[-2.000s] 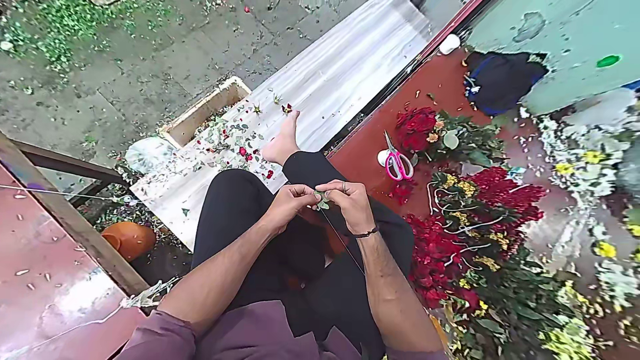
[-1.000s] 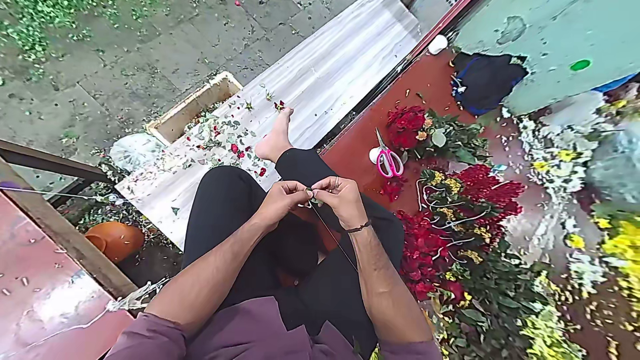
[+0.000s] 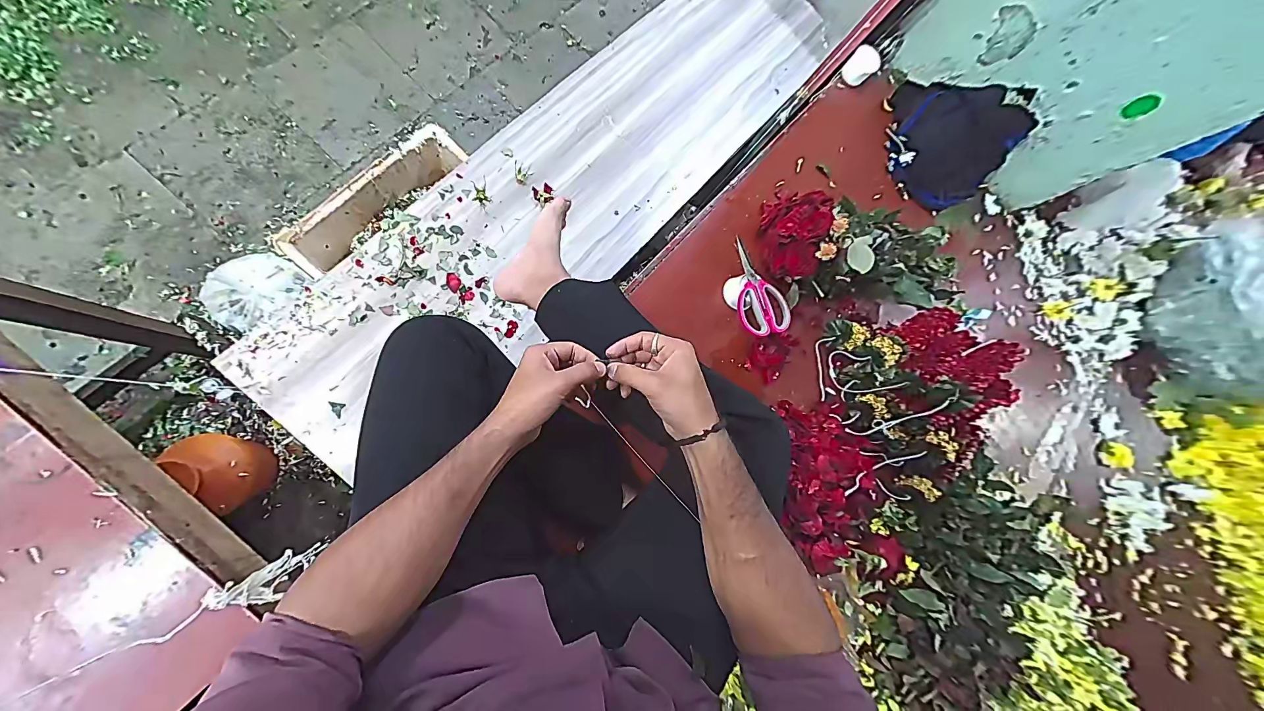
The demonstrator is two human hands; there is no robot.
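Note:
Over my lap, my left hand (image 3: pixel 548 387) and my right hand (image 3: pixel 664 380) meet at the fingertips, both pinching a thin thread (image 3: pixel 637 452). From there the thread slants down past my right forearm. A small pale loop hangs just under the fingers; whatever else lies between the fingertips is too small to tell. To the right of my knee, scissors with pink handles (image 3: pixel 761 306) rest on the red floor beside a white round object (image 3: pixel 734 290). Red flowers (image 3: pixel 820 474) with white strings and green leaves lie right of my right forearm.
A marble-patterned white slab (image 3: pixel 632 128) holds my foot and scattered leaves and petals. Beyond it stands a rectangular trough (image 3: pixel 370 193). An orange clay pot (image 3: pixel 219 472) lies at the left. Yellow flowers (image 3: pixel 1224 494), white flowers (image 3: pixel 1076 286) and a dark cloth bag (image 3: pixel 953 143) are at the right.
The green leafy piece seen at my fingertips two seconds ago no longer shows there. My hands remain close together over my lap.

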